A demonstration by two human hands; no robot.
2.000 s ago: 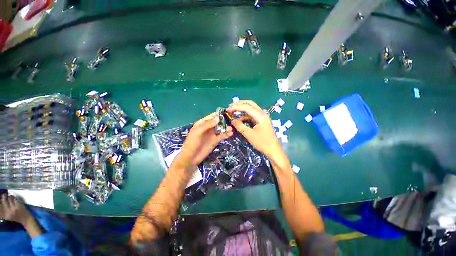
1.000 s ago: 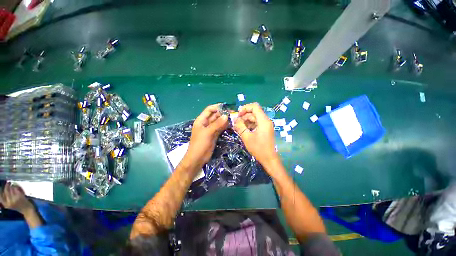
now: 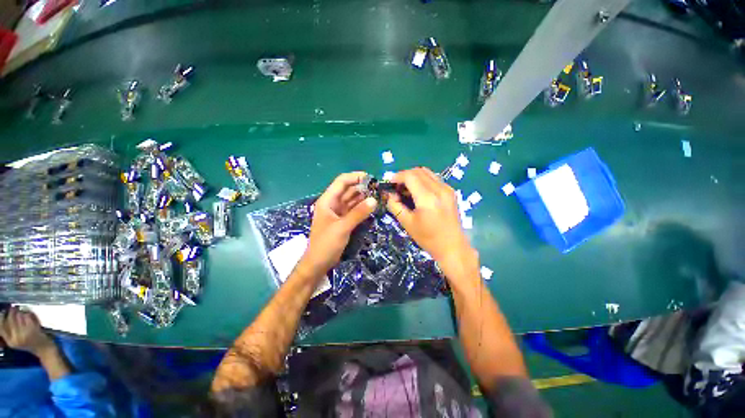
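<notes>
A small electronic unit [image 3: 370, 187] with a clear or silvery body and dark parts is held in the fingertips of both hands. My left hand [image 3: 336, 219] grips it from the left. My right hand [image 3: 426, 211] has its thumb and fingers closed at the unit's right side; a small dark piece shows there, mostly hidden by the fingers. A shiny clear bag of black parts [image 3: 372, 273] lies flat under the hands, with a white label [image 3: 287, 256] at its left side.
Units are heaped [image 3: 163, 233] at left beside stacked clear trays [image 3: 61, 237]. White squares [image 3: 475, 198] and a blue tray [image 3: 604, 192] lie right. Spaced units [image 3: 439, 60] are on the green belt. A pale post [image 3: 543, 69] slants right of centre. Another person's hand [image 3: 23, 331] shows lower left.
Both hands stay together over the bag. The fingers have shifted around the unit, and the right fingertips now lie at a dark piece where a white and orange part showed before.
</notes>
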